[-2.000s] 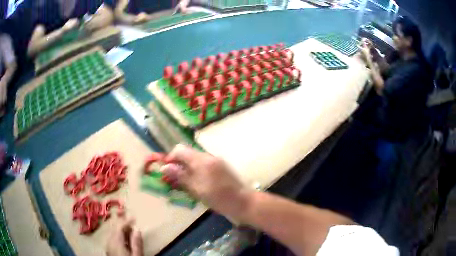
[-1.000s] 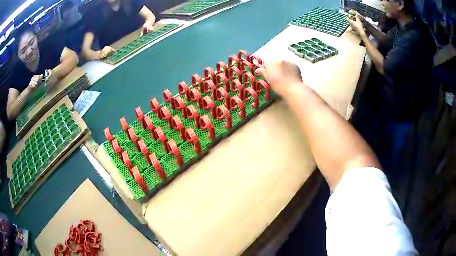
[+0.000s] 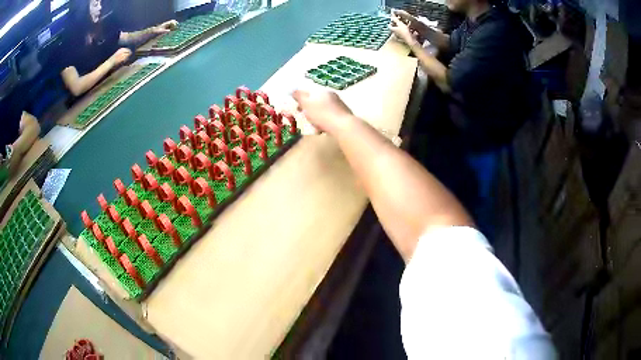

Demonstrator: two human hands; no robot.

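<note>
Finished pieces, green mesh with upright red arches (image 3: 184,155), stand in tight rows on the tan cardboard. My right hand (image 3: 321,110) is just beyond the far right end of these rows, above the cardboard, with its fingers curled and pointing left. No piece shows in it, but its fingertips are small and blurred. My left hand is out of the picture. A small pile of red handles (image 3: 83,350) lies on a separate cardboard sheet (image 3: 84,320), cut off by the bottom edge.
The long cardboard sheet (image 3: 267,246) runs along the bench edge. Green pieces without handles (image 3: 341,72) sit beyond my hand, with a larger green grid (image 3: 351,31) behind. A person in dark clothes (image 3: 485,77) stands at right. Other people work across the green bench (image 3: 232,67).
The view has swung right. My right hand, earlier holding a red handle and green piece over the lower sheet, then at the end arches, is now just past them. My left hand has left view.
</note>
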